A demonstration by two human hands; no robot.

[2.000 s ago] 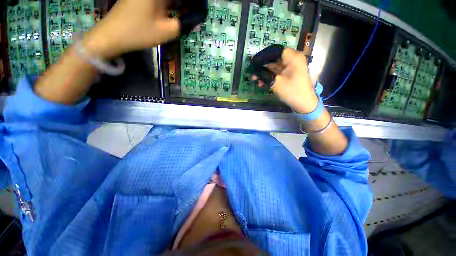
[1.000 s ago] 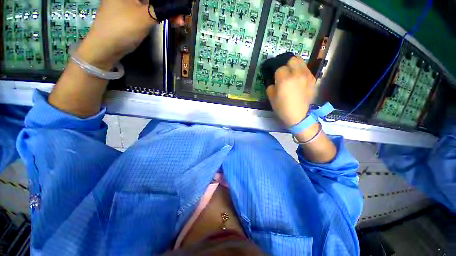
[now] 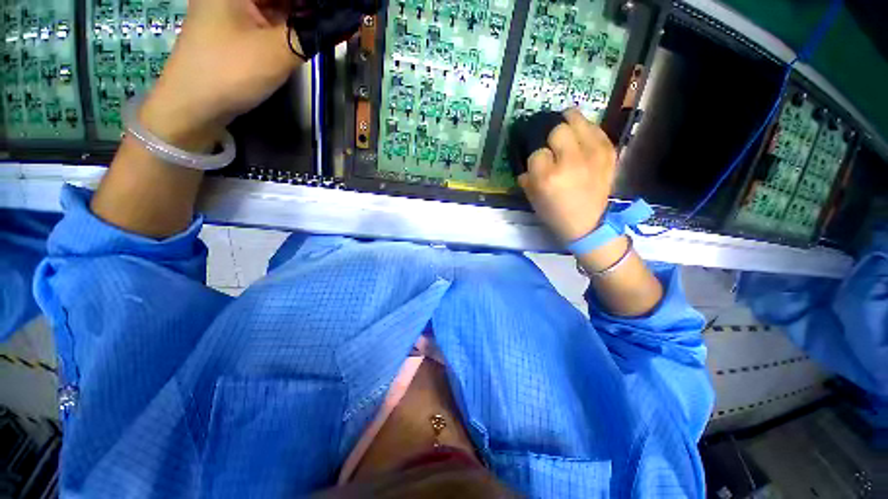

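Two pale green circuit board panels, a left one (image 3: 438, 93) and a right one (image 3: 574, 58), lie side by side in a black carrier frame (image 3: 414, 192). My left hand (image 3: 229, 58), with black finger covers and a pale bangle, is over the gap and the frame's left side. Its fingers are dark and partly cut off by the top edge, so any held thing is hidden. My right hand (image 3: 570, 171), with a blue wrist strap (image 3: 599, 237), is over the lower right panel. Its black-covered fingers are curled down; whether they hold anything is hidden.
A silver rail (image 3: 389, 216) runs along the near edge. Other board panels lie at left (image 3: 39, 73) and far right (image 3: 794, 171). A dark gap (image 3: 696, 117) lies right of the carrier. A blue cord (image 3: 755, 146) crosses it. Another person's blue sleeve (image 3: 813, 307) shows at right.
The carrier first shifted right in view, then stayed nearly still. My left hand has shifted left from its place two seconds ago. My right hand has shifted slightly, its fingers now more hidden.
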